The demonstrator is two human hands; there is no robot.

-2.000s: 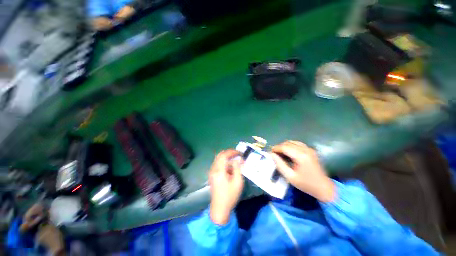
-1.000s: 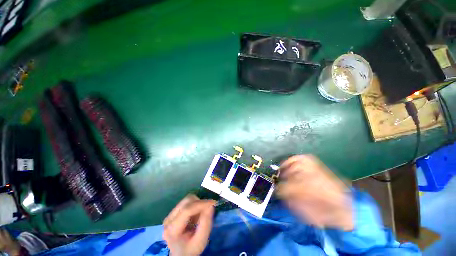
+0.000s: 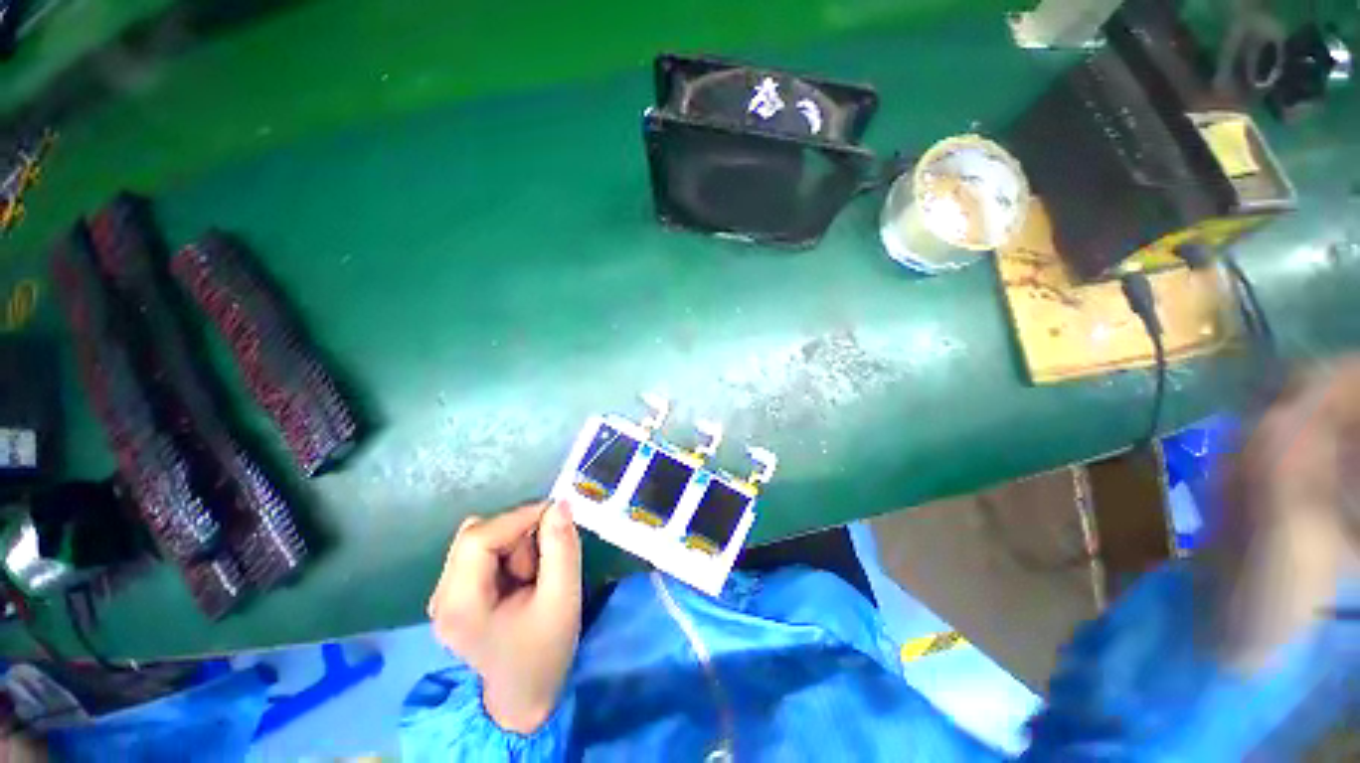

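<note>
The display module panel is a white frame with three dark rectangles and three short hooked flex tails on its upper edge. It is tilted near the bench's front edge. My left hand is at its lower left, thumb and finger closed near the panel's left corner. My right hand is blurred at the far right, away from the panel; what it holds, if anything, cannot be made out.
Long black-and-red component strips lie at left. A black fan with white writing, a clear tape roll and a black soldering station on a wooden board stand behind. A divided carton is below the bench edge.
My right hand has moved from the panel's right side to the far right. My left hand has come to the panel's left corner. The camera view has shifted, moving the bench things left in the picture.
</note>
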